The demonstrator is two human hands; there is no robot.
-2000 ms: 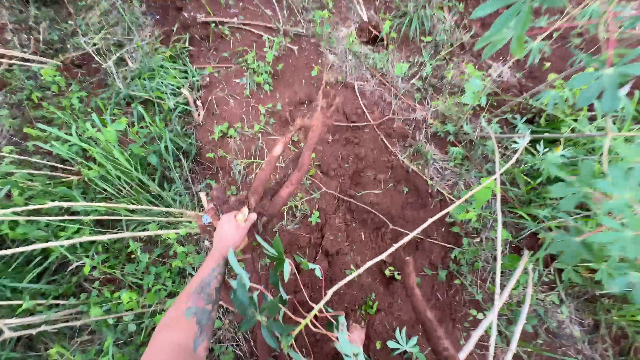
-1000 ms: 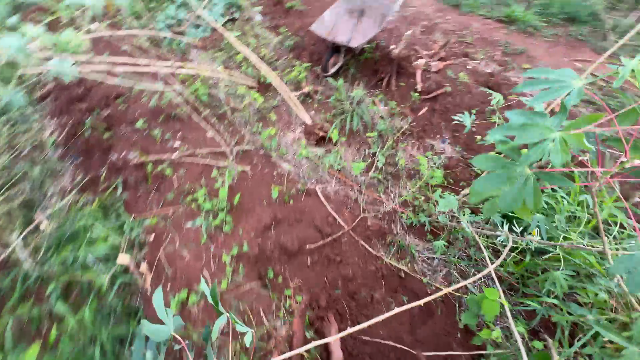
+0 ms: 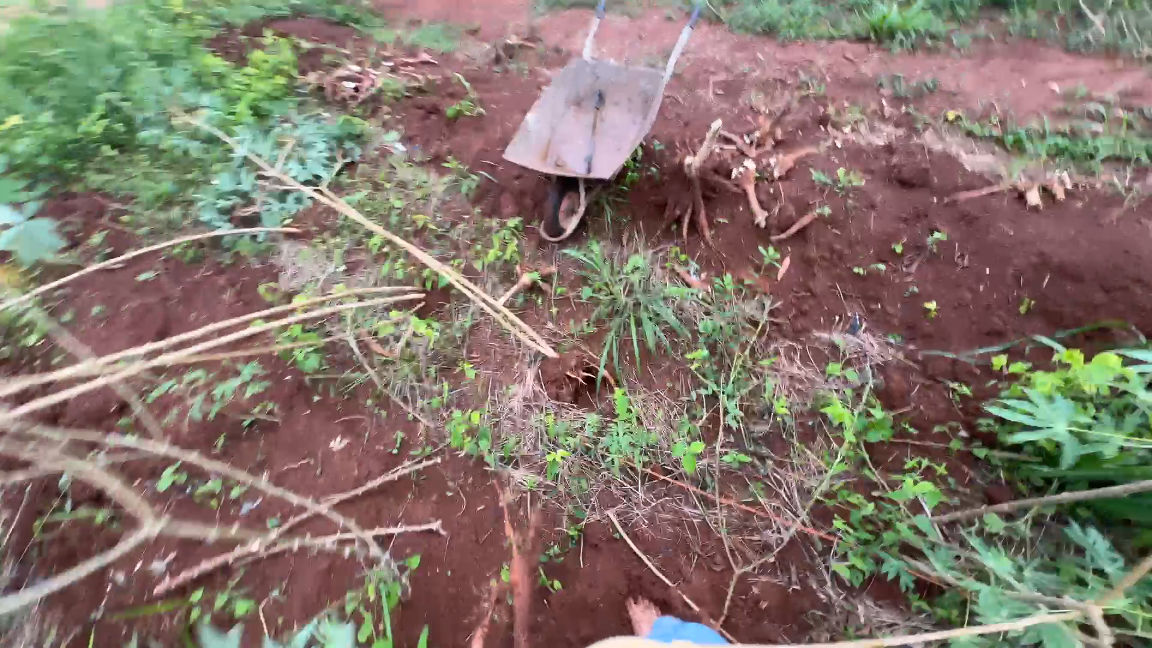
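Note:
Neither my left hand nor my right hand can be made out. A small patch of bare skin, perhaps a foot, shows at the bottom edge beside a piece of blue cloth. Left of it, a long reddish-brown root lies on the red soil, partly blurred. Long pale woody stems reach in from the left. Beyond them stands a wheelbarrow with a dirty metal tray, its wheel towards me. Thick roots and a cut stump lie to its right.
Thin dry branches cross the soil at the lower left. Grass tufts grow in the middle. Leafy cassava-like plants and a branch stand at the right. More cut root pieces lie at the upper right.
The view has swung up and forward to the wheelbarrow. My left hand, on the base of a root cluster two seconds ago, is out of the picture.

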